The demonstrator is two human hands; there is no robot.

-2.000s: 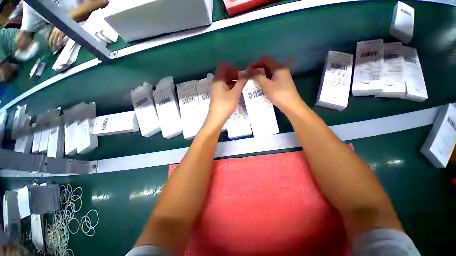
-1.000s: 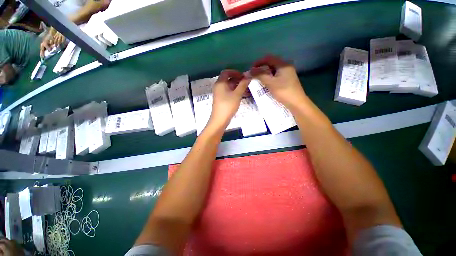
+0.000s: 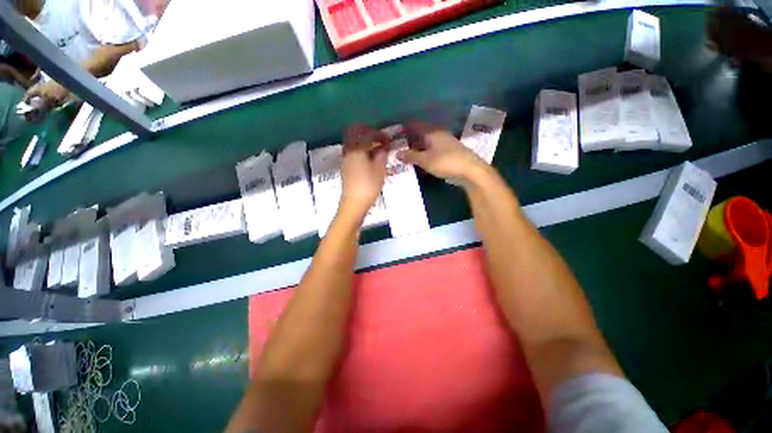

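A white small carton [image 3: 406, 200] lies on the green conveyor belt [image 3: 406, 95] with its far end between my hands. My left hand [image 3: 364, 165] is at the left of that end and my right hand [image 3: 442, 155] at its right, with the fingers bent and blurred. The fingers are on the carton's far end, and the end flap is mostly hidden by them. Another small carton [image 3: 482, 134] lies just right of my right hand. Several cartons with open end flaps [image 3: 290, 190] stand in a row to the left of my left hand.
A pale edge rail [image 3: 212, 292] runs between belt and red foam mat [image 3: 423, 338]. Cartons [image 3: 599, 114] lie right; one [image 3: 680, 211] is near a tape roll [image 3: 747, 232]. Rubber bands [image 3: 89, 389] lie left. A white box [image 3: 228, 51], red tray [image 3: 372, 30] and another person's hand [image 3: 55, 93] are beyond.
The view has shifted right. A carton now lies free to the right of my right hand, and my hands are on another carton. The tape roll has come into view.
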